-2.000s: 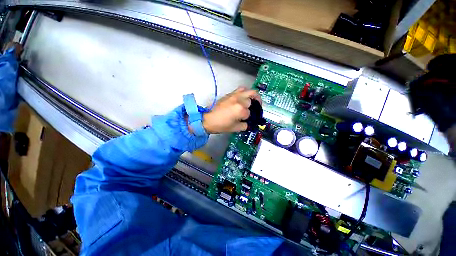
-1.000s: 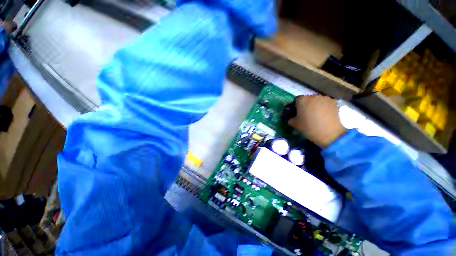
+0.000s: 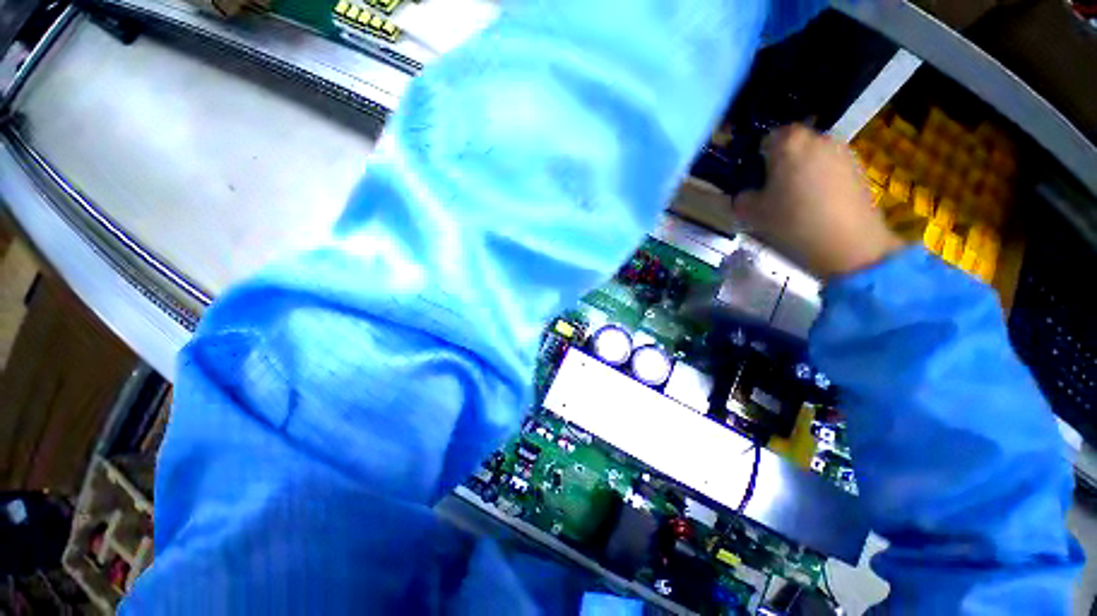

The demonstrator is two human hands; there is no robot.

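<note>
The large green circuit board [image 3: 589,475] lies on the conveyor rails, partly hidden by my sleeves. A long white strip [image 3: 656,431] crosses it, beside two round pale-topped capacitors [image 3: 632,355]. My right hand [image 3: 818,199] is over the far shelf, at the carton with dark parts [image 3: 722,142]. Its fingertips are blurred against something dark, so I cannot tell whether they hold a part. My left sleeve stretches up across the view, and my left hand is out of the picture at the top.
A carton of yellow box-shaped parts [image 3: 932,193] is right of my right hand. The metal rail [image 3: 102,229] and pale conveyor surface [image 3: 193,144] are on the left. A divided parts tray [image 3: 108,517] is at lower left. Yellow-and-black parts [image 3: 367,18] lie at the top.
My right hand has moved from the board up to the shelf carton. My left hand was on the board two seconds ago; that arm now reaches out past the top. The view has shifted.
</note>
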